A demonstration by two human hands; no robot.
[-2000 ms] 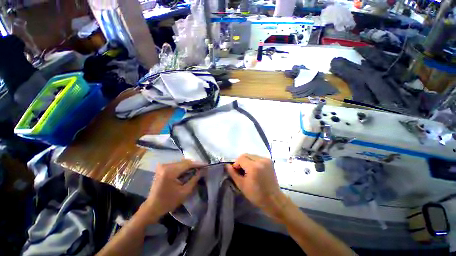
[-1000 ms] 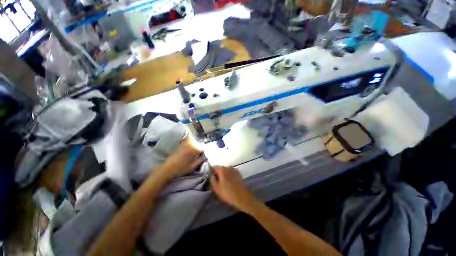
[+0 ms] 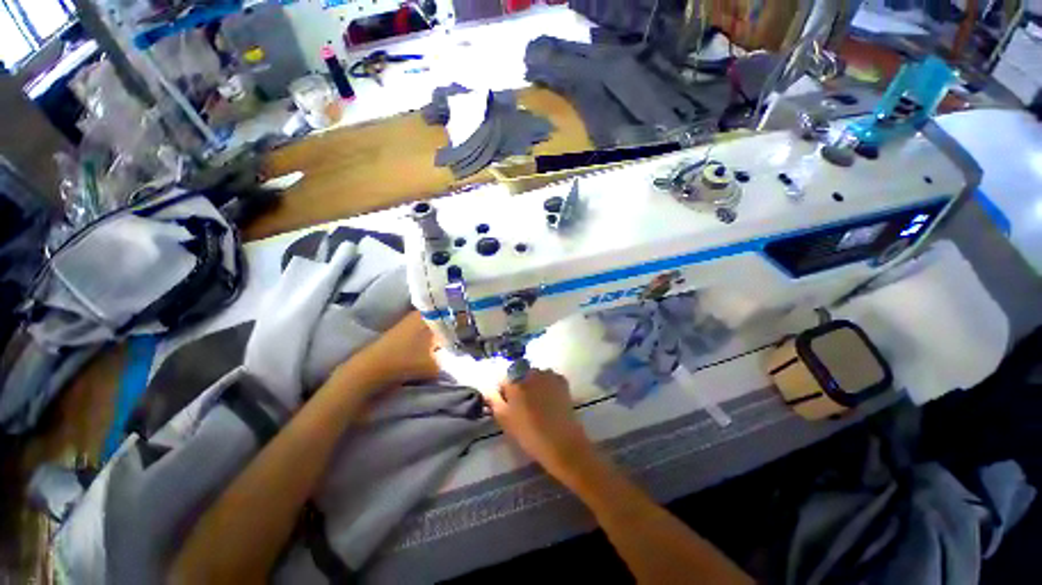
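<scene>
The light grey garment with dark grey panels (image 3: 394,451) lies bunched left of the needle and hangs over the front table edge. The white sewing machine (image 3: 640,246) has a blue stripe; its presser foot and needle area is brightly lit. My left hand (image 3: 417,349) is left of the needle at the cloth, its fingertips lost in glare. My right hand (image 3: 531,406) is just in front of the needle, fingers closed on the garment's edge. The cloth between my hands is partly hidden by them.
Small blue-grey scraps (image 3: 657,349) lie on the machine bed. A tan container with a black rim (image 3: 828,368) stands right of them. A grey and black bundle (image 3: 126,269) is at left. Dark cut pieces (image 3: 480,135) lie behind the machine. Grey cloth (image 3: 914,509) hangs lower right.
The view has turned right to the machine. Both hands have brought the garment from the table front to under the needle. In the last second my right hand moved slightly closer to the needle.
</scene>
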